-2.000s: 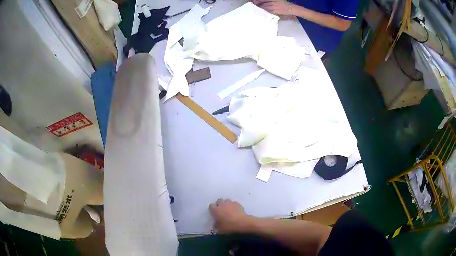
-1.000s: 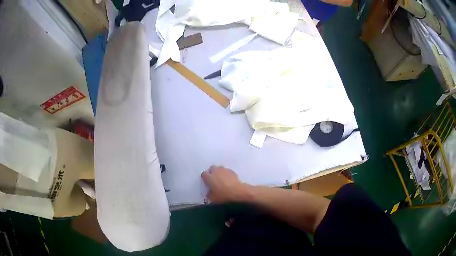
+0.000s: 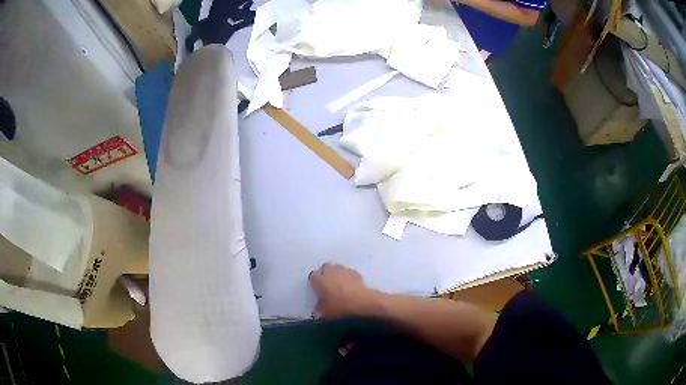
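Observation:
My right hand [image 3: 338,289] rests on the near edge of the pale table [image 3: 301,225], fingers loosely bent, with no object visible in it. My left hand is not in view. Crumpled white garment pieces [image 3: 444,154] lie on the table's right half, with a dark pointed blade [image 3: 330,130] sticking out from their left side. A tan wooden ruler [image 3: 310,141] lies diagonally left of them. A narrow white strip [image 3: 362,92] and a brown-grey block [image 3: 299,77] lie farther back. A black tape roll [image 3: 497,221] is at the right corner.
A long padded pressing arm [image 3: 199,210] stands along the table's left side. More white fabric [image 3: 338,28] and dark scraps [image 3: 224,21] lie at the back. A person in blue [image 3: 493,26] is at the far right side. A yellow rack [image 3: 628,274] and a cardboard box [image 3: 113,263] stand beside.
The view tilted down, then partly back up, shifting the whole scene in the picture. My right hand stays at the near table edge. The person's arm at the back shows again.

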